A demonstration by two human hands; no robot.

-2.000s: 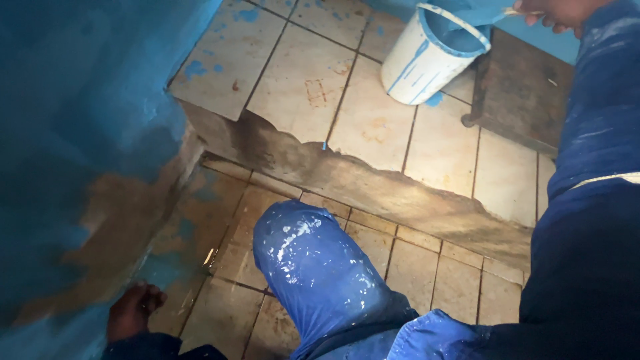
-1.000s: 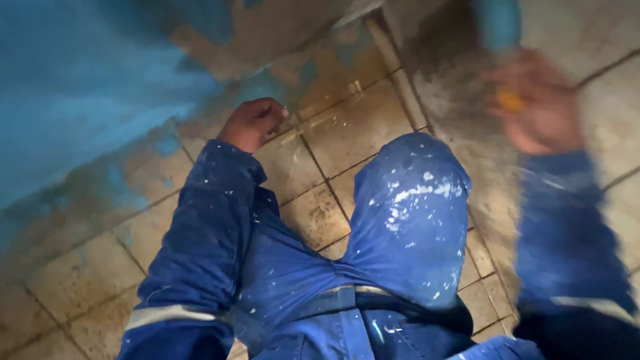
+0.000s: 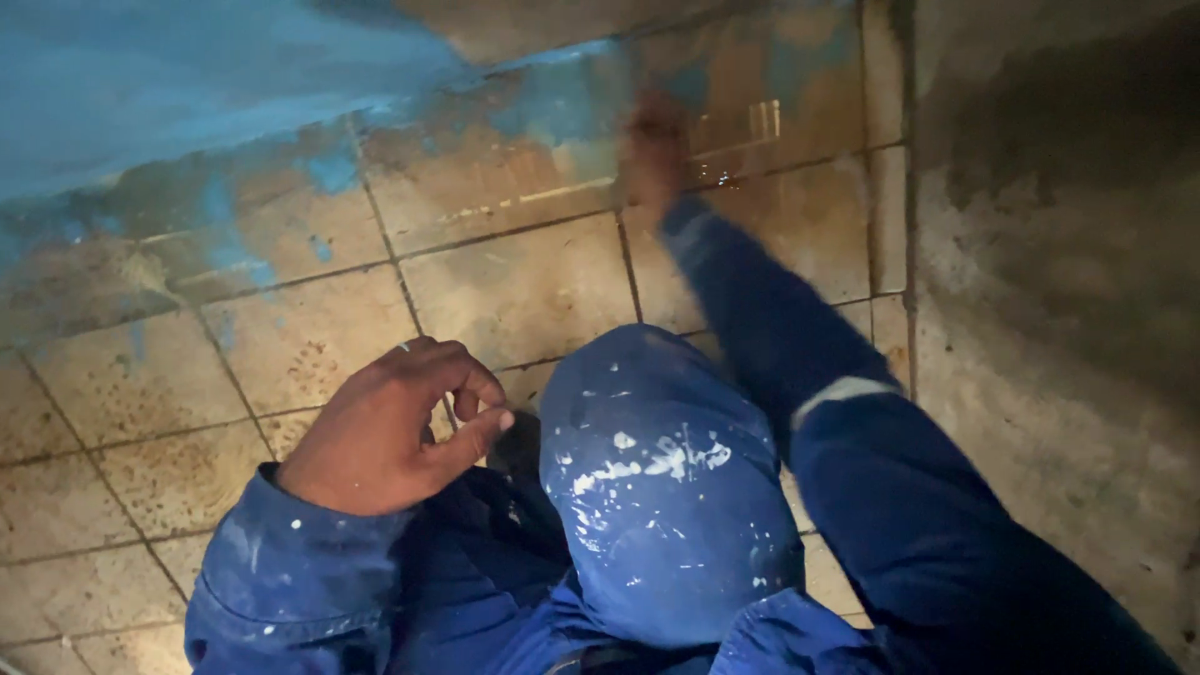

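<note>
My left hand (image 3: 398, 427) is empty, its fingers loosely curled with a gap between thumb and fingers, above the floor tiles left of my raised knee. Ahead of the knee, my right hand (image 3: 653, 150) reaches low to the foot of the blue-painted wall (image 3: 225, 80). It is blurred by motion and closed on a paintbrush (image 3: 619, 89), which shows only as a faint bluish smear; its handle is hidden. Wet-looking blue paint and brown smears lie on the tiles (image 3: 525, 281) along the wall.
At the right rises a rough, stained cement face (image 3: 1050, 309), bordered by a strip of narrow tiles (image 3: 886, 216). My knee (image 3: 656, 487), in blue work trousers spotted with white paint, stands in the middle. Brown specks mark the tiles at the left.
My right hand was over the bucket, then carried the brush above the step; now it is down by the wall's foot. My left hand has drawn back beside the knee. The view has swung left.
</note>
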